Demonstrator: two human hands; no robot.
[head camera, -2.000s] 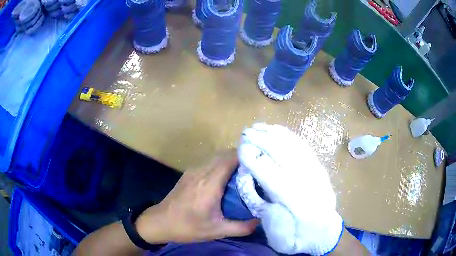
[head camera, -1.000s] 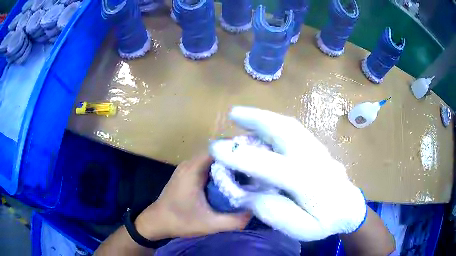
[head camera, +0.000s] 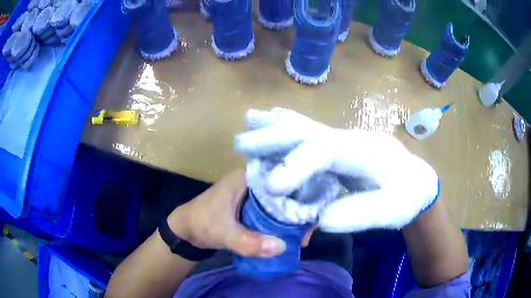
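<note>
My bare left hand (head camera: 224, 224) grips a blue tube part (head camera: 265, 236) low in front of me, thumb across its side. A pale fluffy ring trim (head camera: 285, 206) sits at the tube's upper end. My gloved right hand (head camera: 349, 174) has its fingers and thumb on the ring, partly hiding it. A glue bottle with a blue tip (head camera: 424, 123) lies on the brown board to the right.
Several blue tubes (head camera: 311, 52) with pale rims stand along the board's far side (head camera: 204, 110). A yellow tool (head camera: 115, 117) lies at left. A blue bin (head camera: 55, 110) holds stacked rings (head camera: 58, 23). A second white bottle (head camera: 490, 93) stands far right, before a green barrier (head camera: 448, 35).
The held tube now shows more of its side below the ring. My gloved fingers have shifted on the ring, and my left thumb now lies across the tube's front.
</note>
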